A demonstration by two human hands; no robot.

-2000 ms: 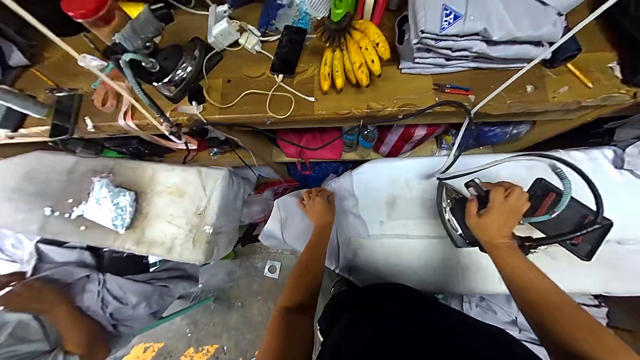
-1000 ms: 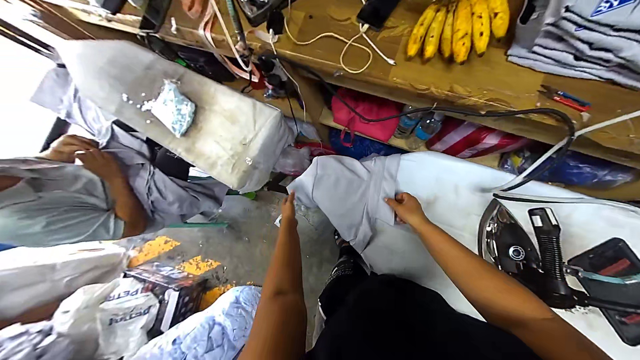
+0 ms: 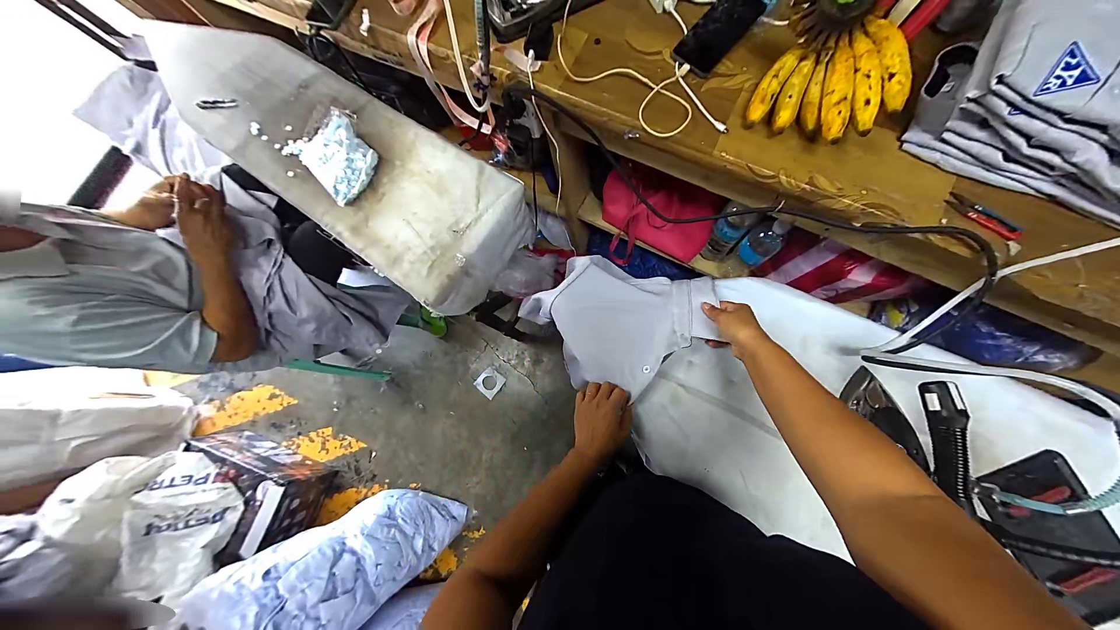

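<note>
A light grey garment (image 3: pixel 612 319) lies over the narrow end of a white padded ironing board (image 3: pixel 726 402). My left hand (image 3: pixel 602 418) grips its near lower edge. With thumb and fingers, my right hand (image 3: pixel 731 325) pinches the band at the garment's right end. Right of my forearm, a black-handled iron (image 3: pixel 884 411) rests on the board, its handle (image 3: pixel 947 437) uppermost. Beside it lies a dark iron rest (image 3: pixel 1050 516), partly under a hose and cable.
A second padded board (image 3: pixel 437 210) holds a bag of small pieces (image 3: pixel 339 162); a co-worker's hands (image 3: pixel 197 210) are beside it. Behind, a wooden table (image 3: pixel 700 166) bears bananas (image 3: pixel 836 79), a phone (image 3: pixel 722 31) and folded grey garments (image 3: pixel 1050 114). Black cable (image 3: pixel 857 227) hangs along its edge.
My right hand has let go of the iron and moved left to the garment, where it grips the band. My left hand has taken hold of the garment's near edge. The view has swung left.
</note>
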